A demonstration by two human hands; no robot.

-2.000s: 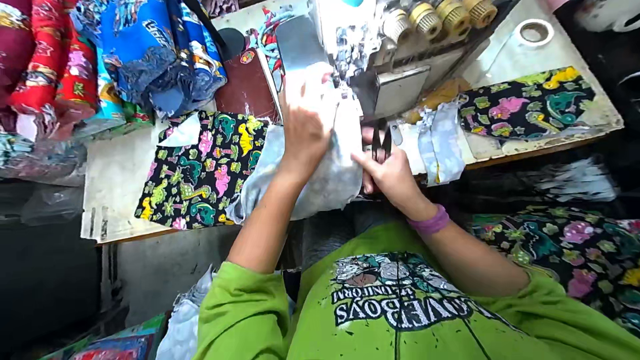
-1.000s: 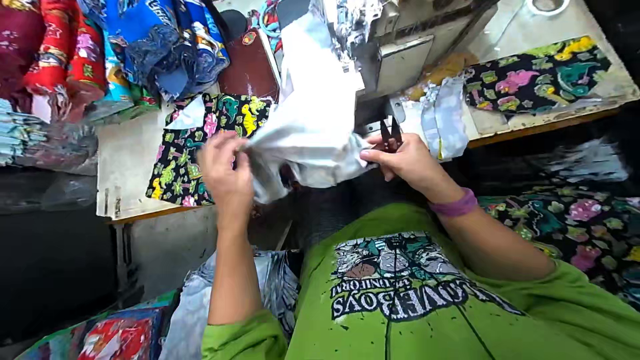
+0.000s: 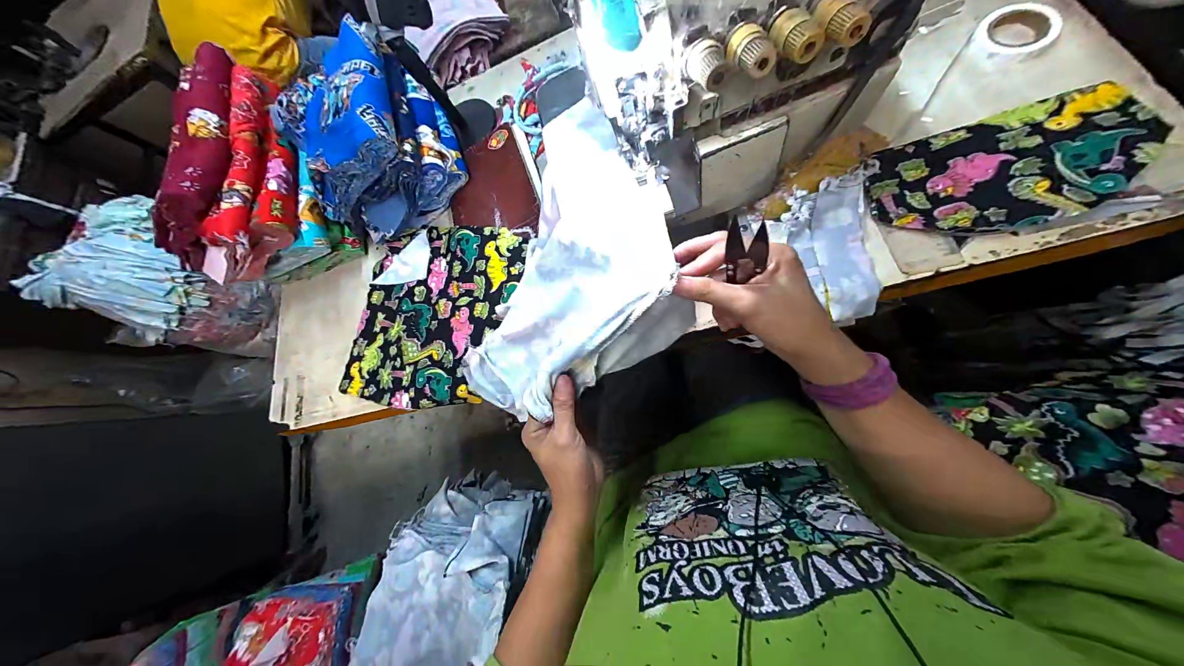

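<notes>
A pale white-grey fabric piece (image 3: 592, 250) stretches down from beside the needle area of a sewing machine (image 3: 647, 120). My left hand (image 3: 562, 435) pinches its lower edge, thumb on top. At its right edge, the fingertips of my right hand (image 3: 758, 291) hold the cloth, while dark thread snips (image 3: 746, 252) rest in the same hand with their blades apart and pointing up. Black dinosaur-print fabric (image 3: 425, 324) lies on the table left of the pale piece, a small white scrap on it.
Rolled red and blue printed fabrics (image 3: 361, 139) are heaped at the left. Right of the machine are folded pale pieces (image 3: 837, 245), another dinosaur-print piece (image 3: 1017, 171) and a tape roll (image 3: 1019, 28). A pale fabric stack (image 3: 444, 573) hangs below the table's front edge (image 3: 342, 421).
My left hand has gone from on the cloth near the machine, out to the left, then down to the cloth's lower edge. The cloth is now spread out more. My right hand keeps the snips.
</notes>
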